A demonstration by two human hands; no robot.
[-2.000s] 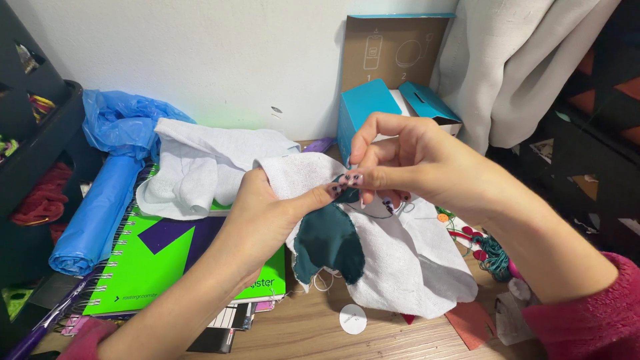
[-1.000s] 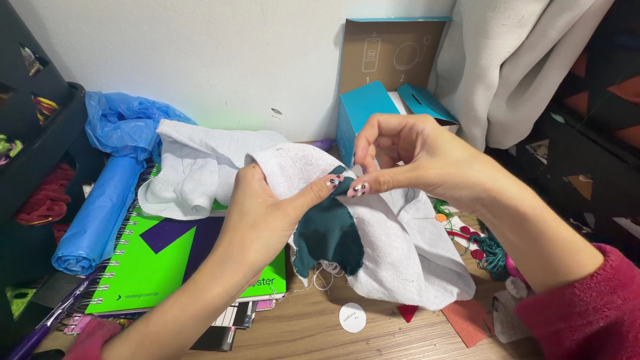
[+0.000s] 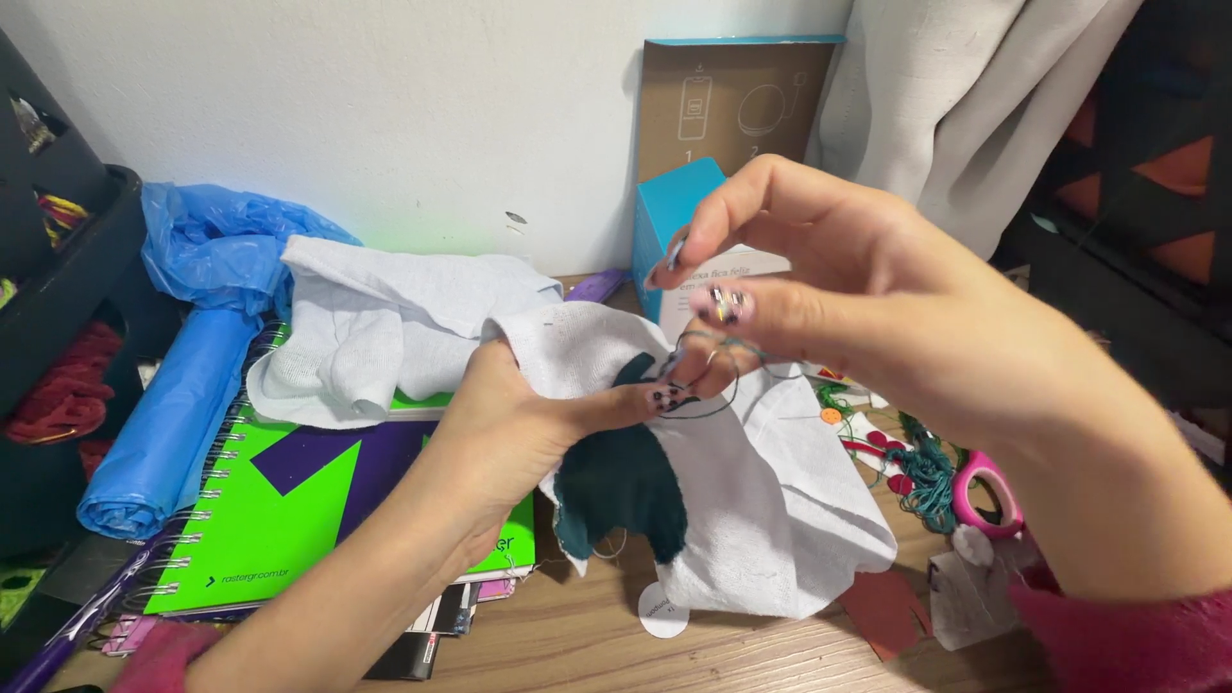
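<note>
My left hand (image 3: 520, 423) grips a white woven cloth (image 3: 741, 539), its thumb on top beside a dark green fabric patch (image 3: 621, 481) that lies on the cloth. My right hand (image 3: 847, 260) is raised just above and to the right of the left fingertips, its thumb and fingers a little apart. Dark green thread (image 3: 717, 385) loops between the two hands, over the cloth. No needle can be made out, and whether the right fingers pinch the thread is not clear.
Behind stands an opened blue box (image 3: 679, 202). To the left are a green spiral notebook (image 3: 279, 520), a blue plastic bag roll (image 3: 168, 423) and another white cloth (image 3: 375, 327). Pink-handled scissors (image 3: 987, 496) and green thread skeins (image 3: 929, 481) lie to the right.
My right fingers, closed together near the left thumb before, have come apart from it and opened somewhat. Loops of green thread now show between the hands. My left hand keeps its hold on the cloth.
</note>
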